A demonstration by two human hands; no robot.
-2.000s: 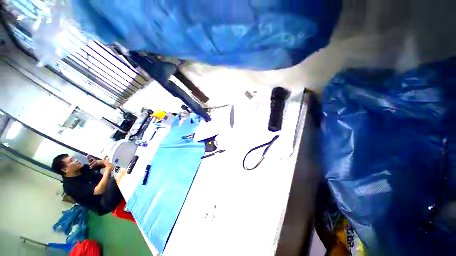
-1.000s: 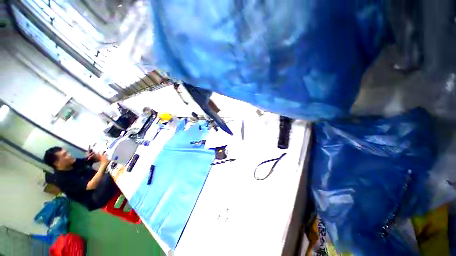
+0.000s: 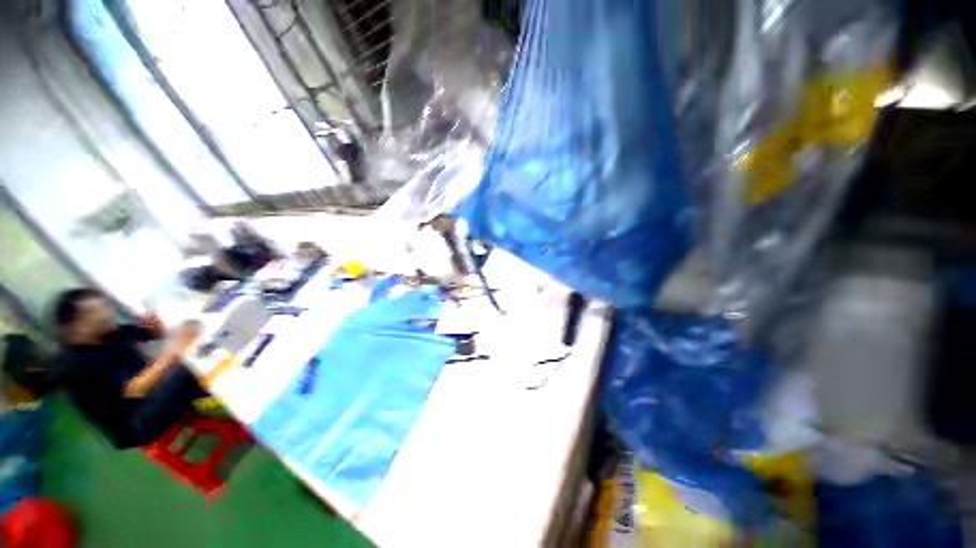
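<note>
Neither of my hands is in the picture. A blue plastic bag (image 3: 359,385) lies flat on the white table (image 3: 471,460), with dark marks or a dark item on it. A larger blue bag (image 3: 589,161) hangs at the upper middle, over the table's far right corner. A black handheld device (image 3: 574,318) lies near the table's right end, with a thin cord loop (image 3: 548,371) beside it. A small black object (image 3: 466,345) lies at the blue sheet's right edge. The picture is blurred.
A person in dark clothes (image 3: 118,369) sits at the table's left side by a red stool (image 3: 203,450). A yellow roll (image 3: 351,270) lies near the wall. Crumpled blue plastic (image 3: 685,391) and yellow printed sacks (image 3: 669,514) are right of the table. Clear film (image 3: 439,96) hangs above.
The view has swung to the right and back. The hanging blue bag now shows in full length, and clear and yellow plastic has come into view at right. The table things look unmoved.
</note>
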